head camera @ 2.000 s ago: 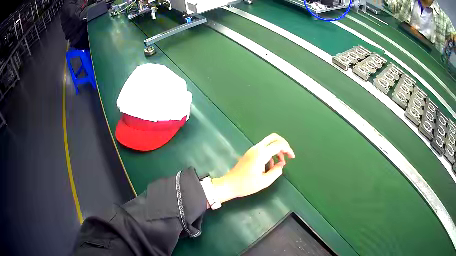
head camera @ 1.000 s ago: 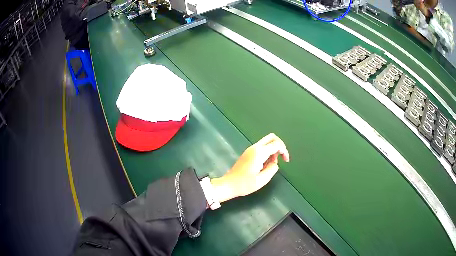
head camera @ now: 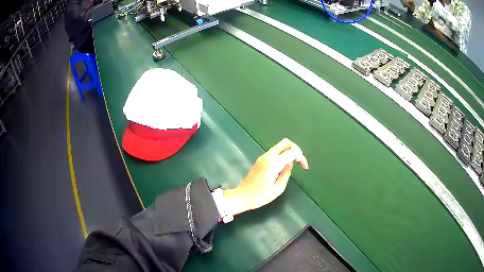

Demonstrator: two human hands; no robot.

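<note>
My left hand (head camera: 265,178) rests at the seam between the green bench edge and the green conveyor belt, with its fingers loosely curled. No object shows in it, but the inside of the fingers is partly hidden. A black parts tray (head camera: 313,234) shows by its raised corner at the bottom edge, to the right of my left hand. Faint small specks lie in it. A white work cap (head camera: 159,101) with a red brim lies on the bench beyond my left sleeve. My right hand is not in view.
Grey housings (head camera: 419,87) stand in a row near the far white rail. White guide rails (head camera: 339,94) run along the green conveyor belt (head camera: 297,111). A white assembly machine (head camera: 217,5) stands at the back. A blue stool (head camera: 85,74) and a person's dark sleeve are far left. Another person is at upper right.
The fingers of my left hand have shifted slightly and look closer together. The person at upper right has changed posture. The cap and tray have not visibly moved.
</note>
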